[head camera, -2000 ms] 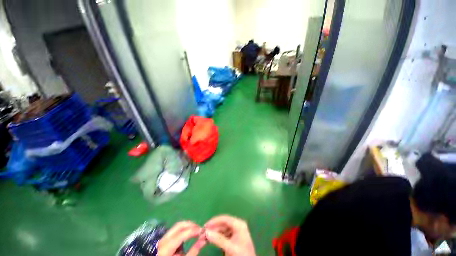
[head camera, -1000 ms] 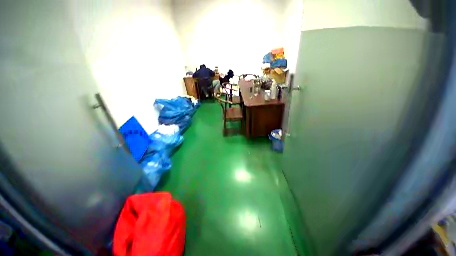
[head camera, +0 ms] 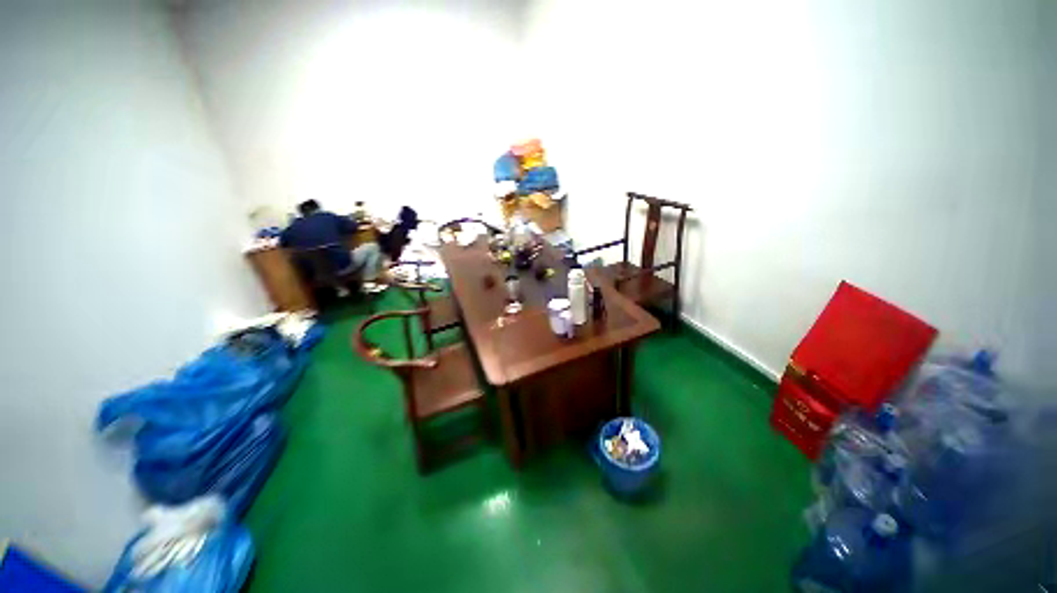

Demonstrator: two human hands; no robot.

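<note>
Neither of my hands is in the picture. Nearest in front of me is a brown wooden table (head camera: 493,330) with a white flask (head camera: 576,297), a white cup (head camera: 560,316) and other small items on it. A blue waste bin (head camera: 627,455) with crumpled litter stands on the floor by its near end. Blue plastic bags (head camera: 203,405) lie bunched along the left wall, and a nearer blue bag (head camera: 186,550) has whitish material on top.
Wooden chairs (head camera: 438,388) stand left of the table and another (head camera: 653,257) behind it. A person in dark clothes (head camera: 319,238) sits at a desk at the back left. A red box (head camera: 855,348) and large blue water bottles (head camera: 864,550) stand at the right.
My view has moved through the doorway into the room. The table and bin look nearer; the red bundle and glass doors have left the picture. My hands, seen two seconds ago, are gone.
</note>
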